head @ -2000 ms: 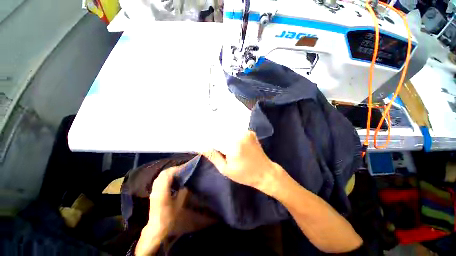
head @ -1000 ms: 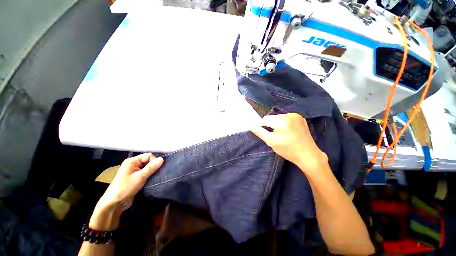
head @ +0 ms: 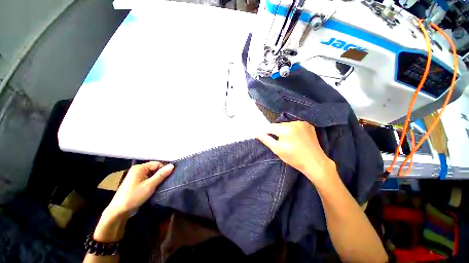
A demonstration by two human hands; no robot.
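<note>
The dark blue denim garment (head: 241,190) hangs over the table's front edge, with pale stitch lines showing. My left hand (head: 141,187) pinches its left end. My right hand (head: 293,141) grips the top edge farther right, so the edge runs straight between my hands. Part of the garment lies bunched on the right and runs up to the presser foot (head: 270,67) of the white sewing machine (head: 370,72). Cloth hides the needle plate. A brown lining (head: 190,236) shows below the denim.
The white table (head: 154,82) spreads left of the machine. An orange cord (head: 419,102) hangs over the machine's right end. A dark phone-like slab (head: 379,137) lies behind the cloth at right. A red crate (head: 406,218) with striped cloth stands below the table.
Both hands have moved apart from the bunched hold and drawn the denim edge out between them. Brown cloth at the left end gave way to stitched denim. The view has shifted left.
</note>
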